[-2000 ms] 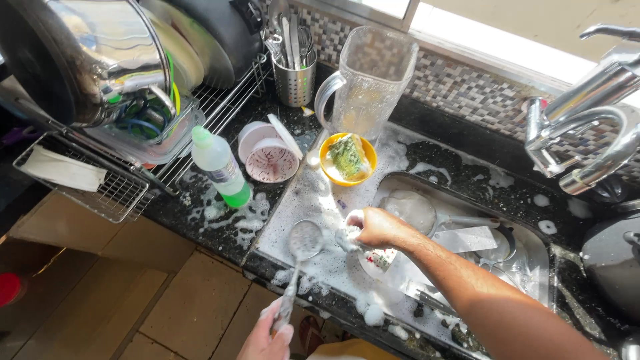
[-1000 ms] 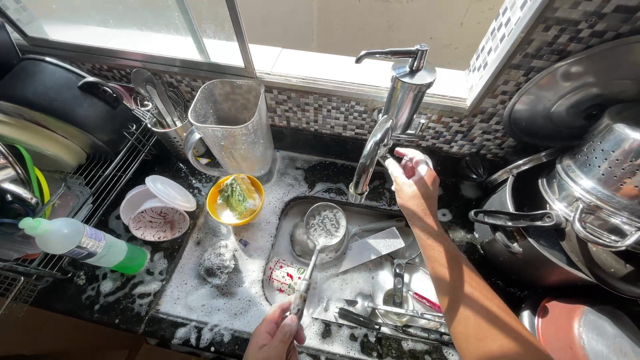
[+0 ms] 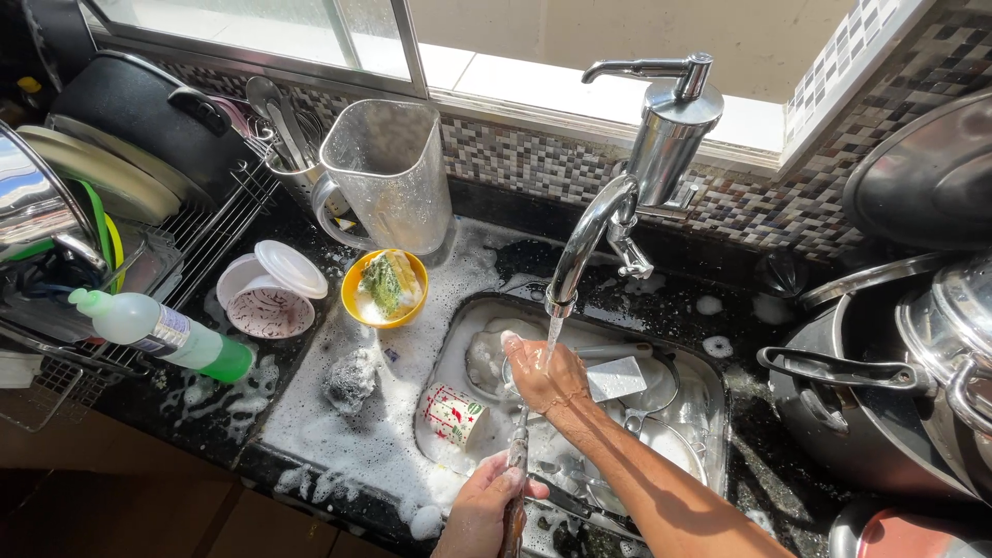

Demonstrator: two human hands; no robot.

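Observation:
My left hand (image 3: 492, 492) grips the handle of a long metal utensil (image 3: 518, 457), whose head is mostly hidden behind my right hand. My right hand (image 3: 546, 376) is under the stream of the chrome faucet (image 3: 593, 232), at the utensil's head; its fingers are partly hidden. Below both hands, the sink (image 3: 727, 387) holds soapy dishes, a patterned cup (image 3: 455, 416) on its side, a strainer and a knife with a broad blade (image 3: 616, 378). Left of the sink, a yellow bowl (image 3: 349, 293) holds a green and yellow sponge (image 3: 387, 287) with suds. A wad of steel wool (image 3: 350, 380) lies on the foamy counter.
A clear plastic pitcher (image 3: 387, 178) stands behind the bowl. Farther left are white plastic tubs (image 3: 271, 310), a detergent bottle (image 3: 167, 333) lying tilted, a cutlery holder (image 3: 302, 182) and a loaded dish rack (image 3: 225, 225). Large pots (image 3: 845, 418) stand to the right.
My right hand has moved from the faucet down to the utensil's head, and water now runs. Two seconds ago it was over the foamy counter. The view has swung right since then.

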